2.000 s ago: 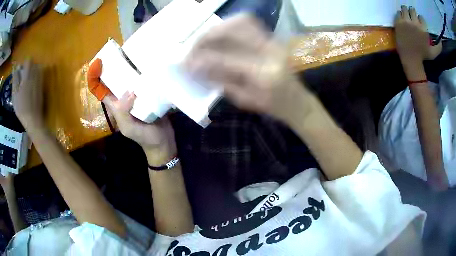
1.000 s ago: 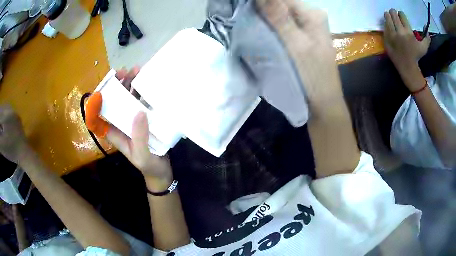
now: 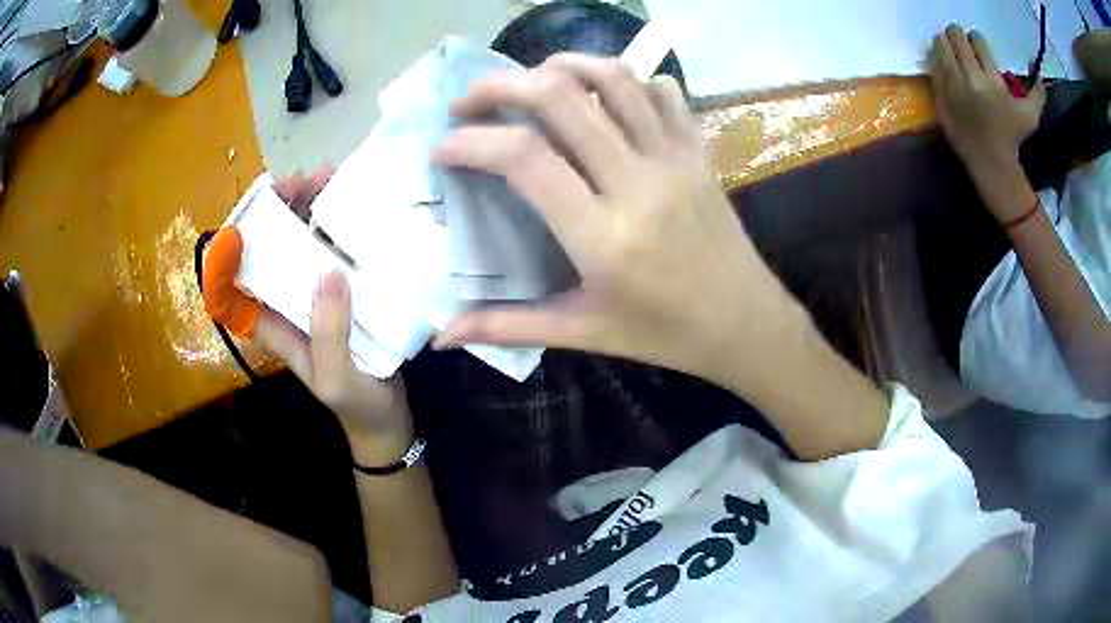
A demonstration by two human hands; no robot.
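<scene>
A white camera housing [image 3: 367, 183] is held tilted over the bench's front edge. My left hand [image 3: 319, 341] grips the narrower white mounting arm [image 3: 286, 250] at its left end, an orange finger cot [image 3: 224, 282] on one finger. My right hand [image 3: 609, 219] has its fingers spread over a grey-white cloth [image 3: 493, 237] and presses it on the housing's right part. The black rounded end [image 3: 570, 29] shows behind my right hand, with a white strip [image 3: 646, 51] beside it. The cloth and hand hide much of the housing.
Black cable connectors [image 3: 312, 76] lie on the pale grey mat [image 3: 366, 39]. The orange bench [image 3: 116, 243] has white parts and cables at its far left. Another person's arm [image 3: 146, 523] is at lower left. A person's hand [image 3: 984, 104] rests at the right edge.
My right hand has moved left and down with the cloth, from beyond the housing's right side onto it. The black rounded end is now uncovered. The neighbour's arm at left has come closer.
</scene>
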